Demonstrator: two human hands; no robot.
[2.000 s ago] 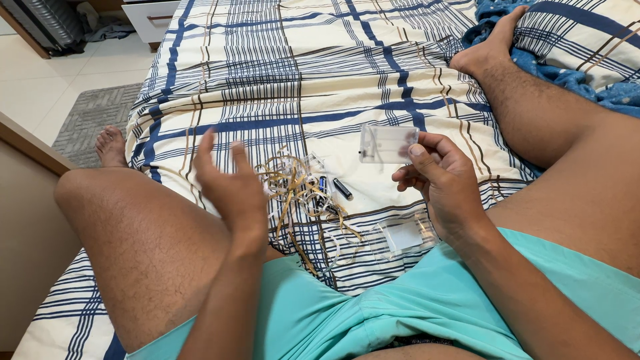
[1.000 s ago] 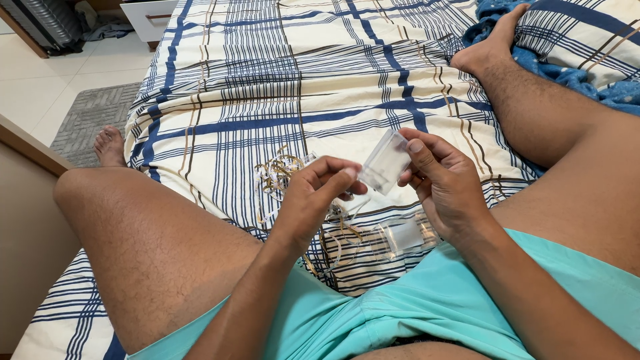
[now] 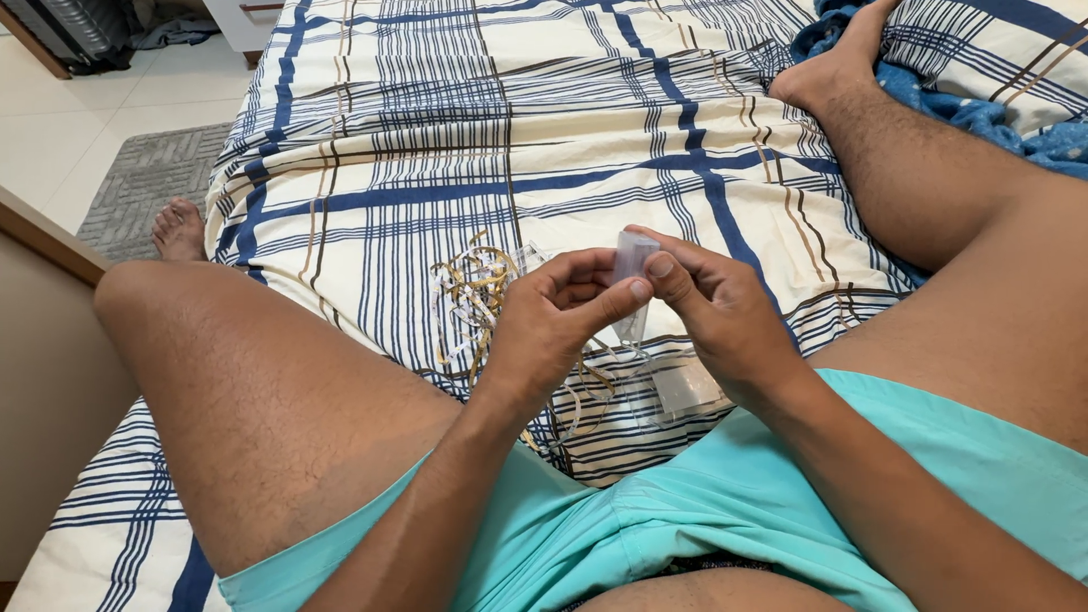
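A small clear plastic case (image 3: 633, 259) stands on edge between my two hands, above the bed. My left hand (image 3: 557, 319) pinches it from the left with thumb and fingers. From the right, my right hand (image 3: 718, 306) grips the same case, its thumb near the top. Below and to the left, a tangle of gold and white ribbon-like strips (image 3: 476, 293) lies on the plaid bedsheet, partly hidden by my left hand. Another clear plastic case with a whitish panel (image 3: 682, 387) rests on the sheet under my right hand, close to the turquoise shorts.
My bare legs lie to either side on the plaid bedsheet (image 3: 408, 153). A blue dotted blanket (image 3: 960, 110) is bunched at the upper right. Beyond the bed's left edge are a grey mat (image 3: 153, 183), a suitcase (image 3: 72, 30) and a white drawer unit (image 3: 242, 25).
My left hand, raised and apart from the case two seconds ago, has come in from the left and holds it together with my right hand. The case is turned more upright and edge-on.
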